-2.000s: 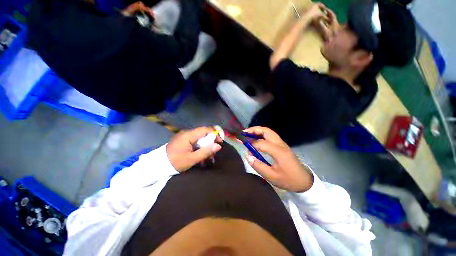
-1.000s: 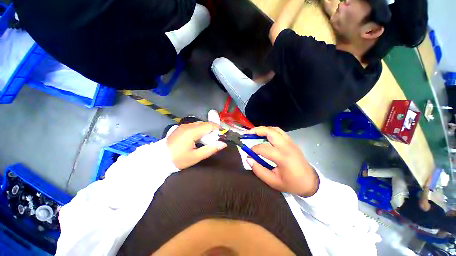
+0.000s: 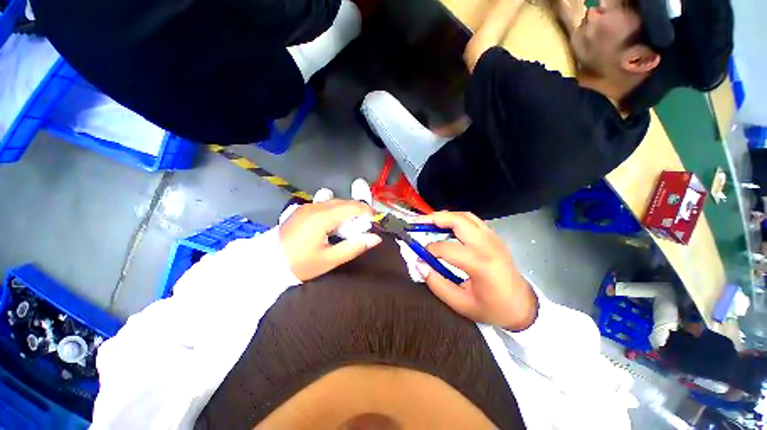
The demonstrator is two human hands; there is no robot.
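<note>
My left hand (image 3: 324, 241) holds a small white part (image 3: 355, 227) between thumb and fingers, in front of my body. A small yellow bit (image 3: 378, 217) shows at its tip. My right hand (image 3: 481, 270) grips the side cutters (image 3: 431, 254) by their blue handles, which are spread apart. The dark metal jaws point left and meet the yellow bit at my left fingertips. Whether the jaws are closed on it cannot be told.
Two people in black sit ahead, one left, one right beside a wooden bench (image 3: 622, 178). A red carton (image 3: 674, 207) lies on the bench. Blue crates (image 3: 198, 254) stand at the left, one (image 3: 59, 332) with black and white parts. A red stool (image 3: 402, 195) is ahead.
The cutter jaws have come up to the yellow bit at my left fingertips since the first frame. The view has shifted, and the red carton and stool show more clearly.
</note>
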